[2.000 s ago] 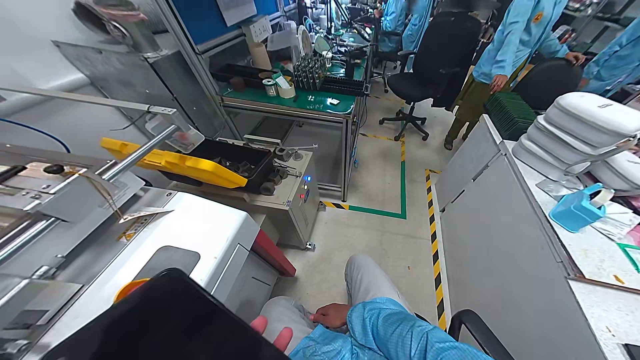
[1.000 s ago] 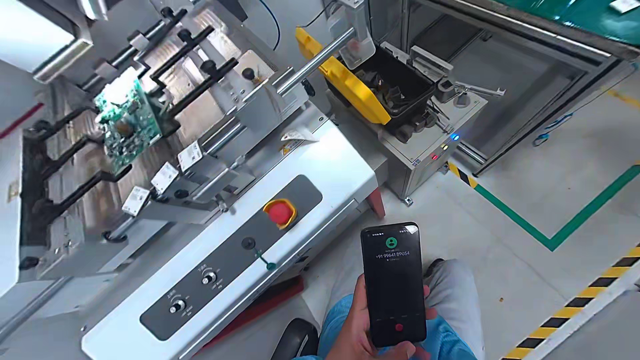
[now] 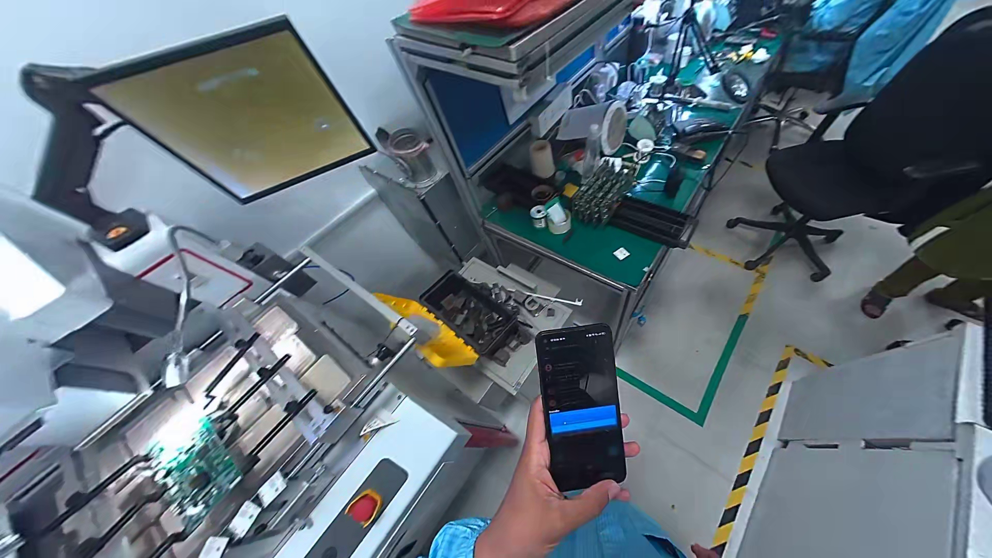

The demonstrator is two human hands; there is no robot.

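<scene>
My left hand [image 3: 542,496] comes in from the bottom, its fingers around the lower part of a black smartphone [image 3: 583,457]. The phone is upright, its screen towards me and lit, with a blue band across a dark page. Of my right hand [image 3: 704,551] only a bit of the fingers shows at the bottom edge, right of my lap and apart from the phone; what it holds is hidden. At the lower left, a green circuit board [image 3: 198,473] lies among the black clamp arms of a machine under a bright light.
A red emergency stop button [image 3: 363,508] sits on the machine's white front panel. A monitor [image 3: 240,108] hangs above. Beyond are a black bin of metal parts [image 3: 469,310] with a yellow lid, a cluttered green bench [image 3: 597,252], an office chair [image 3: 806,178] and a grey cabinet [image 3: 868,496]. People stand or sit at the upper right.
The view has swung up and right from the machine. My right hand was at the phone's lower edge one second ago and is now away from it. The screen shows a different page.
</scene>
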